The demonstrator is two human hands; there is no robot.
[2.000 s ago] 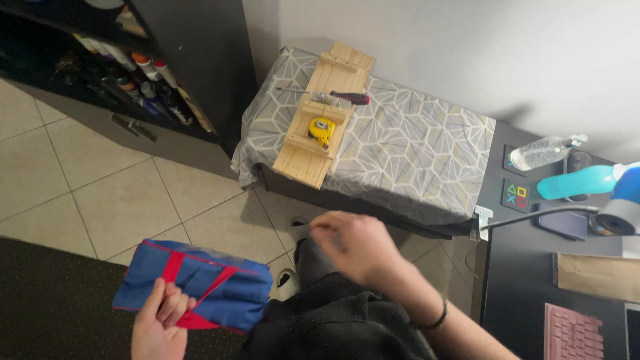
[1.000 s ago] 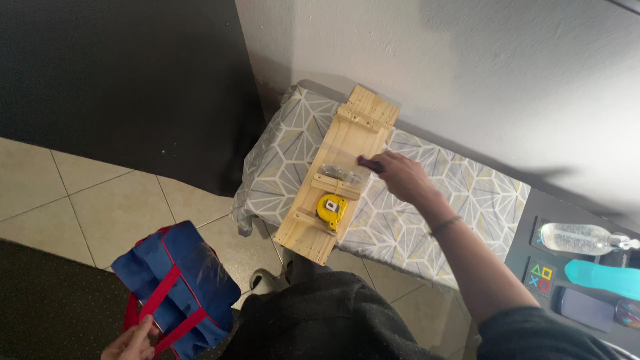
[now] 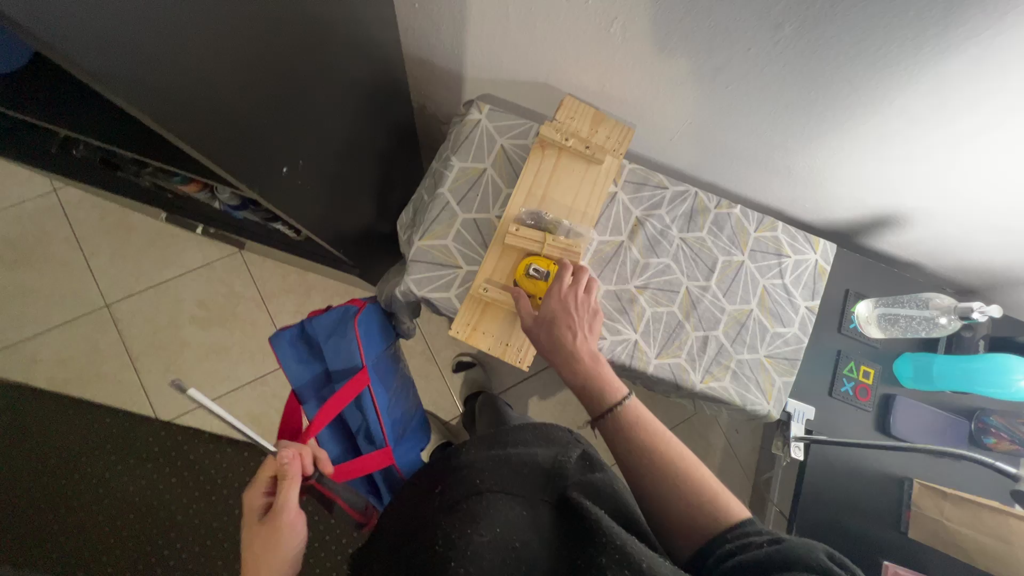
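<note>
My right hand [image 3: 562,316] closes its thumb and fingers around a yellow tape measure [image 3: 535,276], which lies on a pine board assembly [image 3: 560,188] with cross strips. Just above the tape, a clear plastic bag of small hardware [image 3: 552,224] rests against a wooden strip. My left hand [image 3: 282,496] holds a screwdriver [image 3: 228,418] with a dark handle, its shaft pointing up and left. Beside that hand hangs a blue fabric bag [image 3: 336,352] with red straps; whether the fingers also hold a strap I cannot tell.
The boards lie on a table with a geometric-patterned cloth [image 3: 704,288]. At right, a dark desk [image 3: 848,512] bears a clear pump bottle [image 3: 908,315], a turquoise bottle [image 3: 960,374], coasters [image 3: 856,381] and a lamp arm [image 3: 920,450]. A dark cabinet [image 3: 304,120] stands at upper left.
The screwdriver lay on the boards two seconds ago; my right hand was on its handle one second ago, and it is now in my left hand. My right hand has moved to the tape measure.
</note>
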